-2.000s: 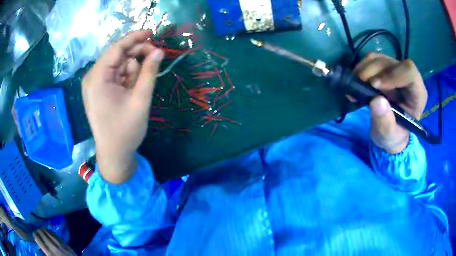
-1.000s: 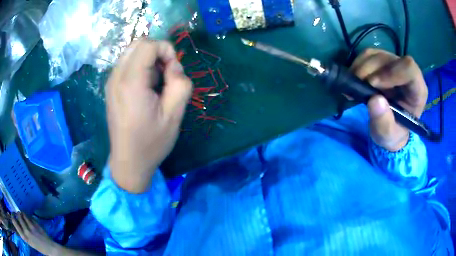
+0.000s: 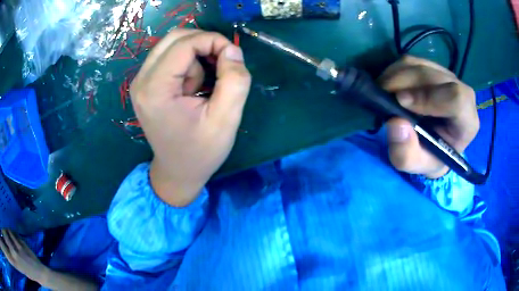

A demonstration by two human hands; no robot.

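Observation:
My right hand [image 3: 429, 119] holds the black handle of a soldering iron [image 3: 364, 94]. Its silver barrel points up and left, and its tip is near the lower left corner of the blue block [image 3: 314, 9]. My left hand [image 3: 196, 96] pinches a short red lead wire [image 3: 237, 38] between thumb and forefinger; the wire sticks up toward the iron's tip. Whether tip and wire touch cannot be told. More red wires [image 3: 134, 44] lie scattered on the dark green bench behind and left of my left hand, which hides part of them.
A clear plastic bag [image 3: 54, 28] with small pale bits lies at upper left. A blue parts bin [image 3: 24, 142] and a red-and-white roll [image 3: 65, 186] are at left. Another person's hand [image 3: 21, 256] shows at lower left. The black cord [image 3: 429, 32] loops at upper right.
My left hand has moved right, away from the wire pile, and a red wire now shows at its fingertips. The iron has moved left, its tip now close to that wire. The whole view has shifted.

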